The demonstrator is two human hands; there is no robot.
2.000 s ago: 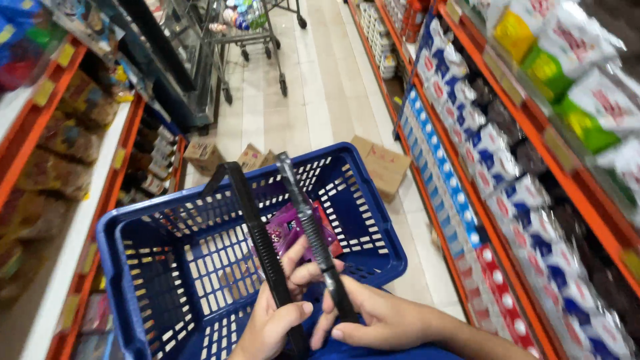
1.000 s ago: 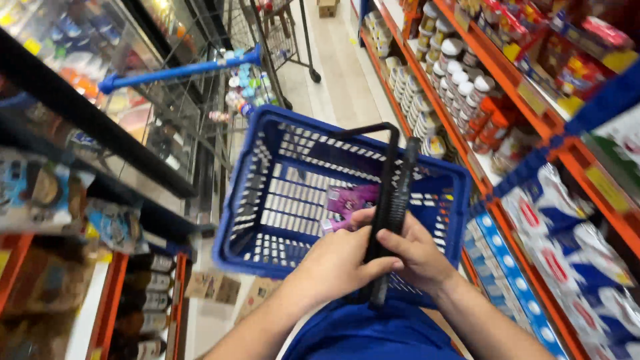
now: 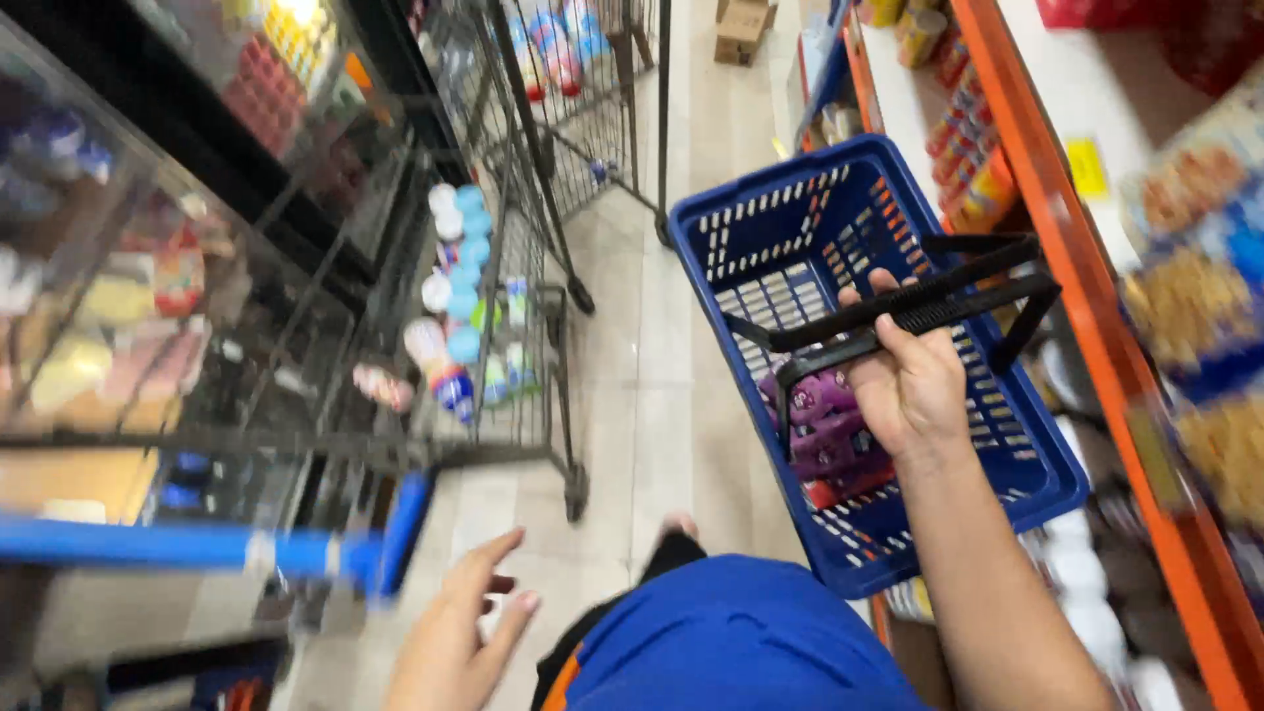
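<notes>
My right hand (image 3: pixel 908 380) is closed around the two black plastic handles (image 3: pixel 913 306) of a blue plastic shopping basket (image 3: pixel 790 193), which hangs at my right side. Purple packages (image 3: pixel 825 425) with some red on them lie inside the basket, partly behind the handles and my hand. Lower down and left of the basket, my left hand (image 3: pixel 469 627) is in the air over the floor, fingers apart, holding nothing. It is a little to the right of a blue shopping cart handle (image 3: pixel 197 553).
Metal shopping carts (image 3: pixel 533 247) stand on the left, one with bottles (image 3: pixel 459 286) in it, before glass-door refrigerators (image 3: pixel 148 326). Orange-edged shelves (image 3: pixel 1086 296) with bagged goods run close along the right. A cardboard box (image 3: pixel 741 30) lies on the floor (image 3: pixel 642 365) ahead.
My left hand has let go of the basket handles and moved left. The basket has turned and hangs from my right hand alone. The view has shifted, with the carts nearer.
</notes>
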